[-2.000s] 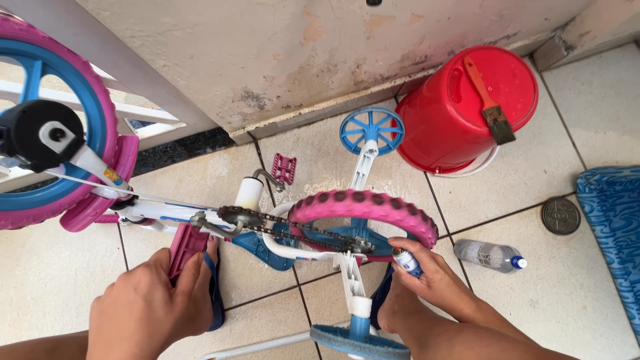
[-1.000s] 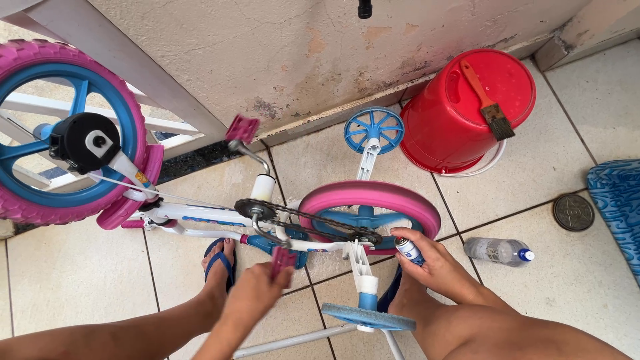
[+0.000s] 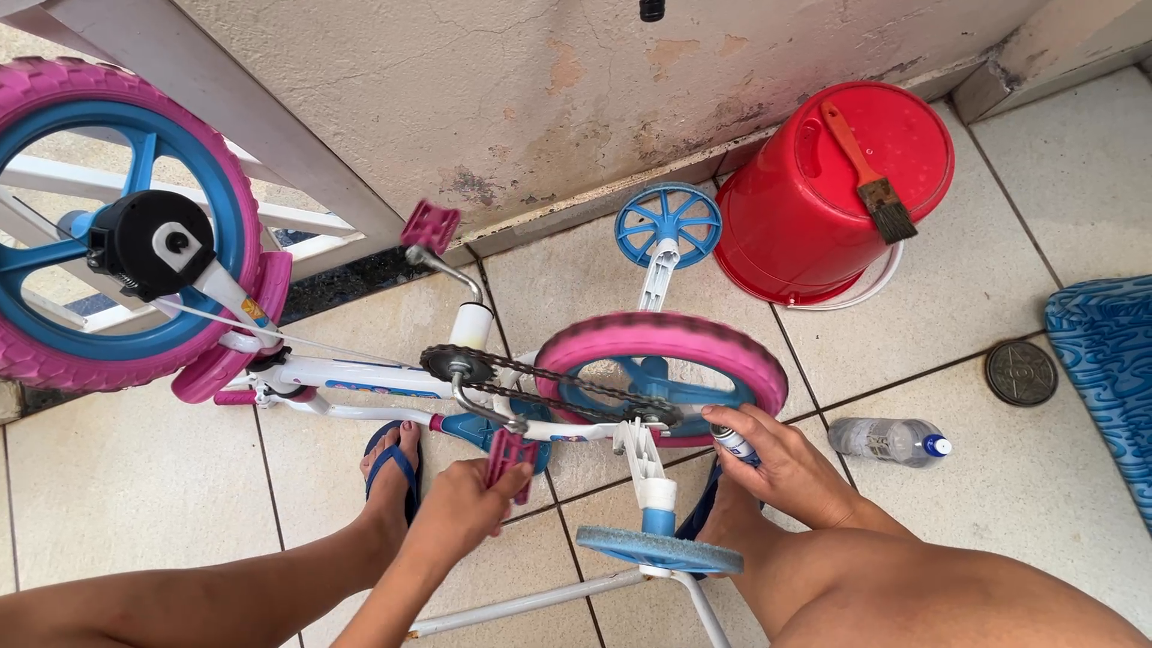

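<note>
A small white bicycle (image 3: 360,376) stands upside down, its pink-and-blue front wheel (image 3: 135,126) at the left. My left hand (image 3: 463,513) grips the lower pink pedal (image 3: 511,463) on its crank. The other pedal (image 3: 432,225) points up toward the wall. A chain (image 3: 576,385) runs from the chainring to the rear wheel (image 3: 666,337), whose pink tire looks blurred. My right hand (image 3: 787,463) holds a small spray can (image 3: 733,443) beside the rear hub, near the chain's sprocket (image 3: 664,412). Blue training wheels (image 3: 669,225) stick out on both sides.
Against the stained wall stands an upturned red bucket (image 3: 792,198) with a paintbrush (image 3: 859,171) on its base. A plastic bottle (image 3: 886,441) lies on the tiles near a round drain cover (image 3: 1021,373). A blue patterned mat (image 3: 1107,360) is at the right; a white gate (image 3: 306,153) is behind the front wheel.
The pedals and crank have turned, my left hand moving with the pedal to the right of its first place. Dark tread marks on the rear tire, distinct at first, are now blurred.
</note>
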